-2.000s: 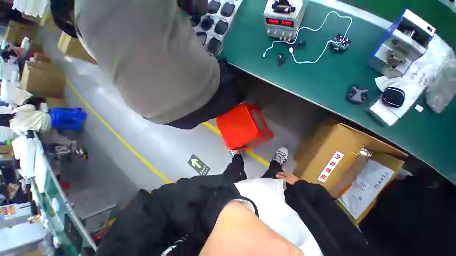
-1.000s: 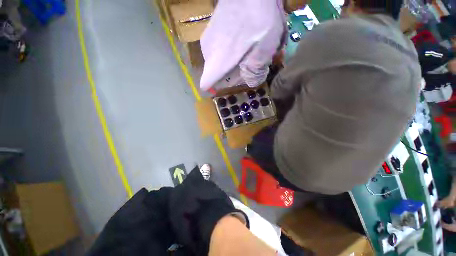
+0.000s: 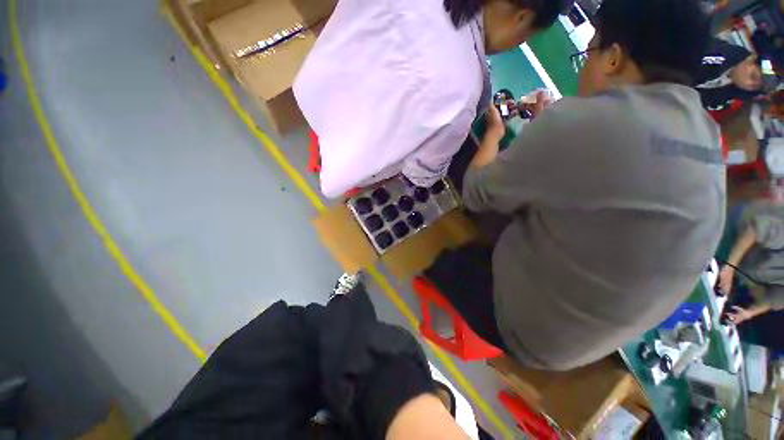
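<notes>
Neither of my hands shows. A bare forearm or wrist of mine with a dark band beyond a black sleeve is cut off at the bottom edge. In front, an open brown carton [image 3: 344, 240] on the floor holds a pale tray [image 3: 384, 247] with rows of black rounded units [image 3: 401, 229]. A seated person's pink sleeve overlaps its upper part. A red stool [image 3: 450, 326] stands below a seated person in grey-brown.
Two people sit with their backs partly to me at the green bench [image 3: 516, 76]; hands there hold a small dark unit. Stacked cartons [image 3: 262, 51] stand upper left. Another open carton [image 3: 550, 391] lies lower right. Yellow lines [image 3: 112, 245] cross the grey floor. More people are far right.
My view has turned and moved toward the people in pink and grey-brown. The bench with the power supply has slid to the lower right. The green arrow sign is no longer visible.
</notes>
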